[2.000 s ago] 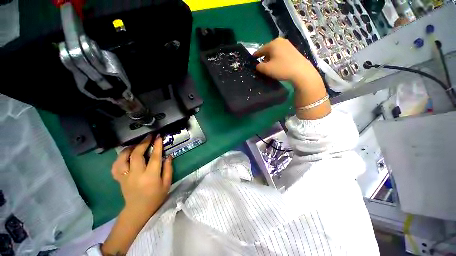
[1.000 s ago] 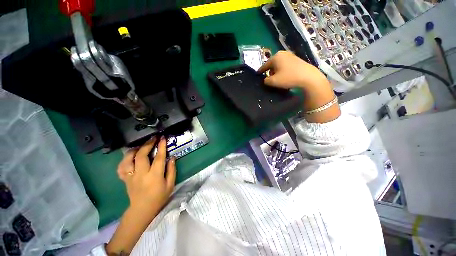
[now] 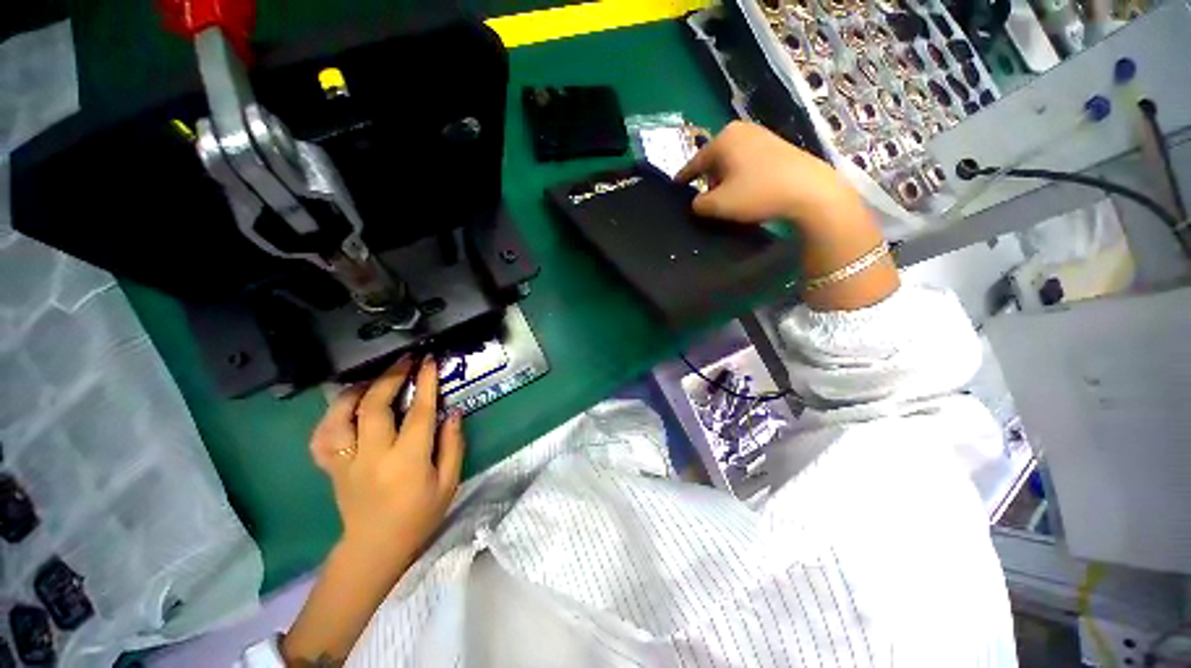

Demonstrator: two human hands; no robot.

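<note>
My left hand [image 3: 392, 457] is at the foot of the toggle press [image 3: 281, 183], its fingertips on the silver fixture nest [image 3: 523, 359]. A dark piece shows in the nest by the fingertips; whether they grip it is hidden. My right hand [image 3: 764, 183] holds the right edge of the black small-parts tray [image 3: 673, 248] with bent fingers. Bright specks lie in a cluster near the tray's far end, with a few scattered lower down. The plunger [image 3: 392, 311] stands above the nest, and the red press handle [image 3: 209, 16] is at the top edge.
A black block [image 3: 575, 123] and a small white label or bag [image 3: 662, 141] lie beyond the tray. A blister tray of coppery frames [image 3: 856, 98] is at upper right. Translucent trays with black cases [image 3: 62, 591] are at left. A bin of metal pieces [image 3: 738, 424] sits below the bench edge.
The parts tray has come away from the black block, towards me and right, with my right hand. Its specks have gathered at the far end. My left hand stays at the nest.
</note>
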